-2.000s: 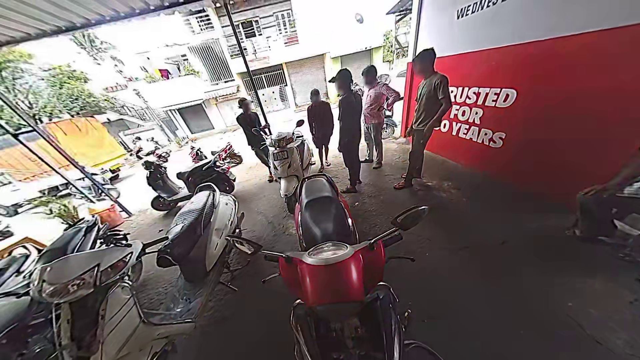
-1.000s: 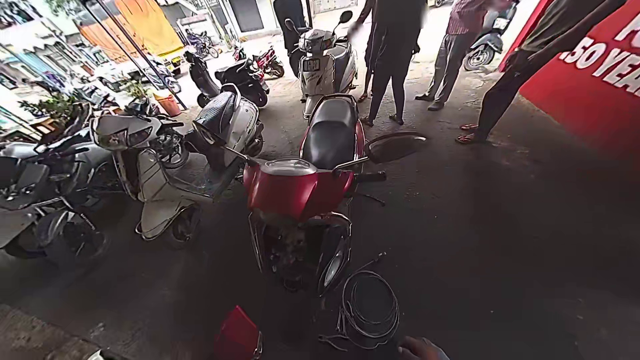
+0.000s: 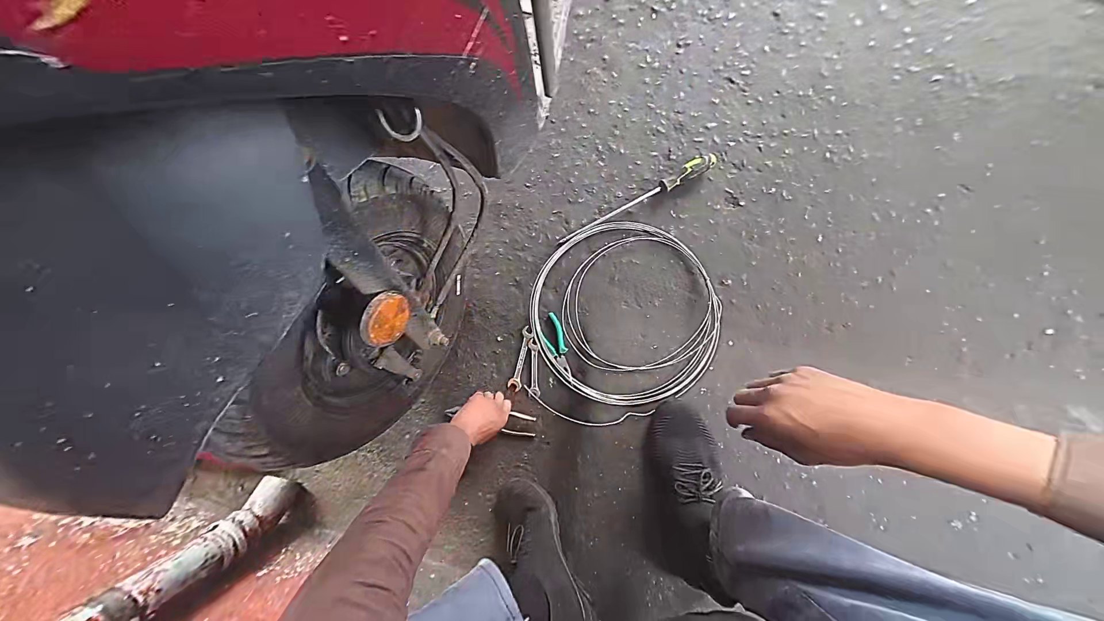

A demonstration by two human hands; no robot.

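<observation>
My left hand [image 3: 483, 417] is down at the ground beside the scooter's wheel, its fingers closed around or over metal tools whose ends [image 3: 520, 424] stick out to the right. Two wrenches [image 3: 523, 358] lie just above it. Pliers with green handles [image 3: 557, 338] rest inside the edge of a coil of thin metal cable [image 3: 711, 319]. A screwdriver with a yellow-and-black handle [image 3: 689, 171] lies beyond the coil. My right hand [image 3: 802, 416] hangs over the ground, right of the coil, fingers bent and holding nothing visible.
The red and black scooter body [image 3: 250, 52] fills the upper left, with its wheel [image 3: 345, 379] and an orange reflector [image 3: 385, 319] beside my left arm. A worn pipe [image 3: 207, 552] lies at lower left. My black shoes [image 3: 681, 483] stand just below the coil.
The view has swung down from the parked scooters and standing people to the ground beside the red scooter. Both hands now show; my left hand is at the tools.
</observation>
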